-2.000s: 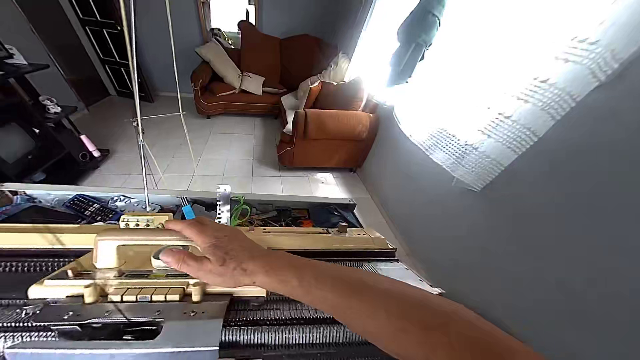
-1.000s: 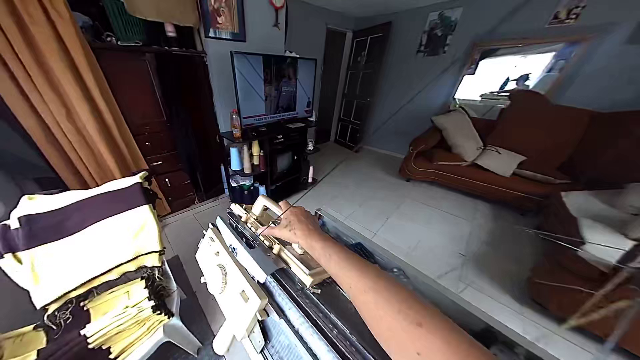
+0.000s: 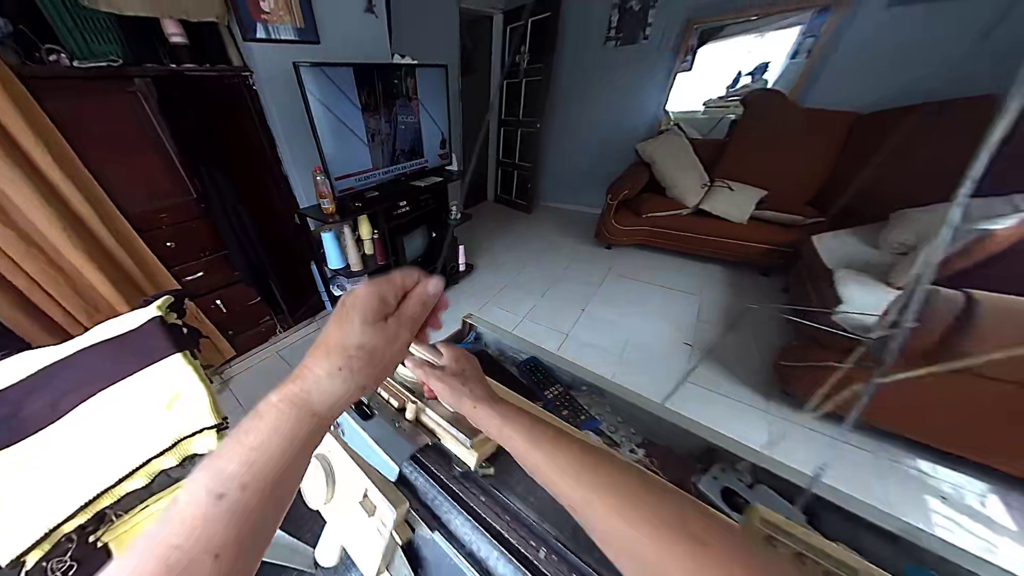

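My right hand (image 3: 454,380) grips the handle of the cream knitting machine carriage (image 3: 440,428), which sits on the dark needle bed (image 3: 496,512). Just left of it and higher, my left hand (image 3: 380,328) is raised with its fingers curled; it is blurred, and whether it holds something such as yarn cannot be made out. Below my left forearm is a cream plastic part with a round dial (image 3: 352,496). Striped yellow, white and dark knitted fabric (image 3: 112,400) lies at the left.
Behind the machine, a trough (image 3: 668,424) holds a remote control (image 3: 552,392) and small items. A blurred metal yarn mast (image 3: 936,256) rises at the right. Yarn cones (image 3: 352,246) stand on the television stand. Beyond the tiled floor is a brown sofa (image 3: 720,228).
My left hand has come into view, raised beside the right one. My right hand is still on the carriage. The view had swung left between the two earlier frames.
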